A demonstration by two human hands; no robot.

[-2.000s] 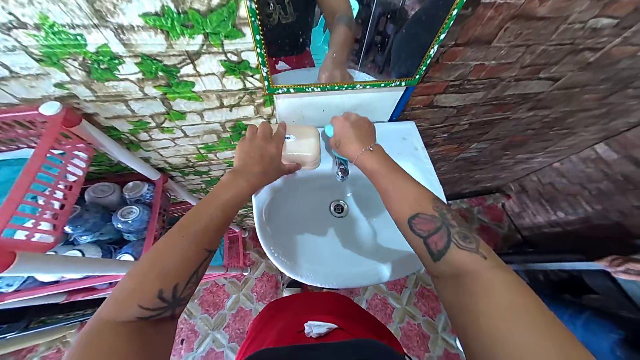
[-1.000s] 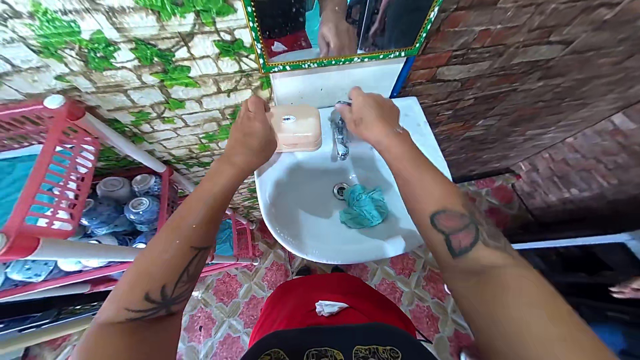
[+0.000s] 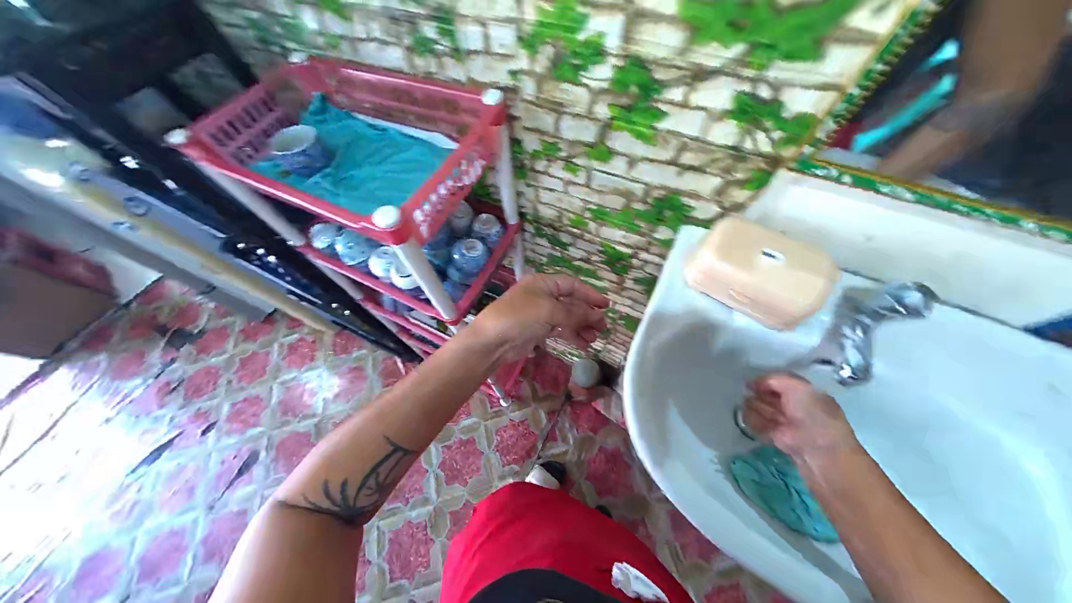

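Note:
My left hand hangs over the floor between the rack and the sink, empty, its fingers loosely bent. Over the basin of the white sink, my right hand has curled fingers; whether they hold anything cannot be told. It is just below and left of the chrome faucet. A wet teal cloth lies in the basin under my right wrist, partly hidden by it. The closed beige soap box rests on the sink's back left corner, touched by neither hand.
A red plastic rack stands at the left, with a teal cloth and a patterned cup on top and several blue-and-white cups or jars below. A green-framed mirror hangs above the sink. The floor is tiled.
My left hand has left the soap box's side. My right hand has moved from the faucet down over the basin. The teal cloth came into sight in the basin one second ago. The view has swung left.

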